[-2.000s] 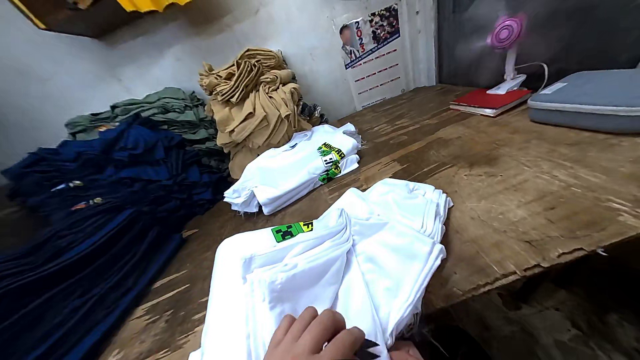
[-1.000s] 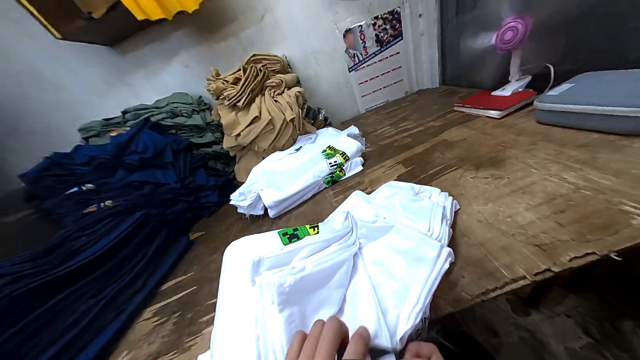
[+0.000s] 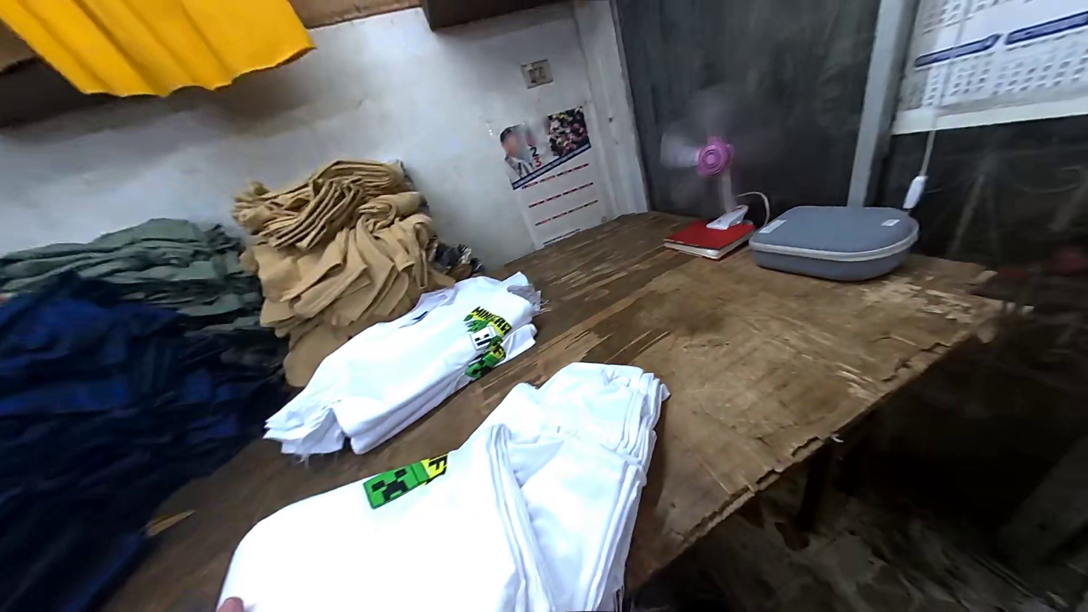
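A stack of white printed shirts lies folded at the near edge of a wooden table, a green, black and yellow print on its upper side. At its lower left corner, one fingertip of my left hand touches or nearly touches the cloth; the rest of that hand is cut off by the frame. My right hand is out of view. Behind this stack rests a second pile of white shirts with a green and black print and frayed edges.
Tan garments, dark blue garments and green garments are heaped at left. On the worn wooden table are a red book, a running pink fan and a grey case. Its splintered edge runs along the right.
Both hands were on the near white stack; now one fingertip shows at its lower left and the other hand has left view. A dark tool seen in hand at first no longer shows. The view has shifted.
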